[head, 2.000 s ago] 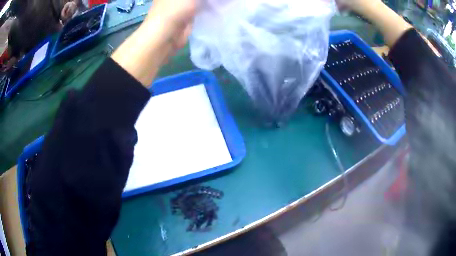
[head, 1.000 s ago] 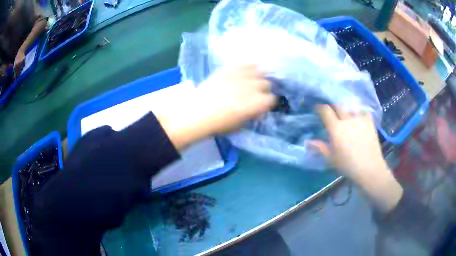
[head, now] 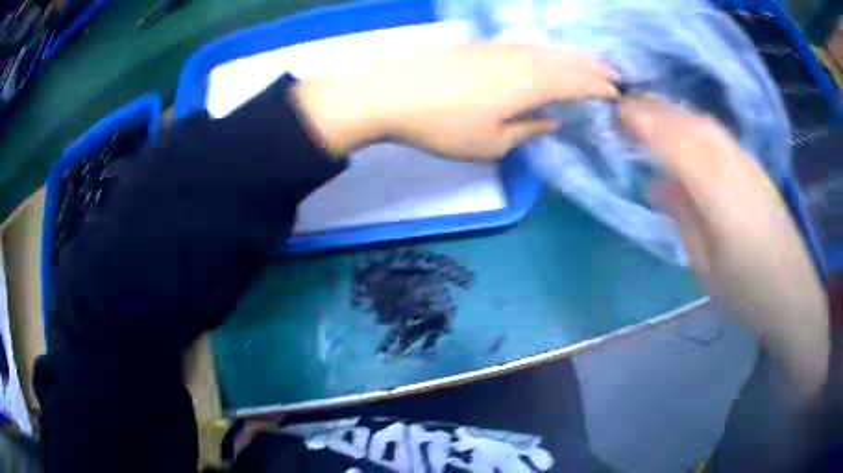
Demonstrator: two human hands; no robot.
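Note:
A crinkled clear plastic bag (head: 647, 46) with dark parts inside lies at the upper right, overlapping the right end of a blue tray. My left hand (head: 462, 97) reaches across that tray, its fingertips at the bag's opening. My right hand (head: 689, 157) is over the bag, blurred, its fingertips close to the left ones. Whether either hand grips the bag or a part cannot be told. The blue tray (head: 407, 231) shows a white liner (head: 416, 180) with no parts visible on it.
A loose heap of tiny black pieces (head: 411, 296) lies near the bench's front edge. A narrower blue tray (head: 55, 185) with jumbled black bars is at left, partly behind my sleeve, over tan cardboard (head: 26, 268). A blue tray (head: 800, 42) of dark parts is at far right.
The bag was held up, then came down onto the bench and lies open. Both hands have moved to its opening and their fingertips have come together. The view has shifted, so the bench appears higher.

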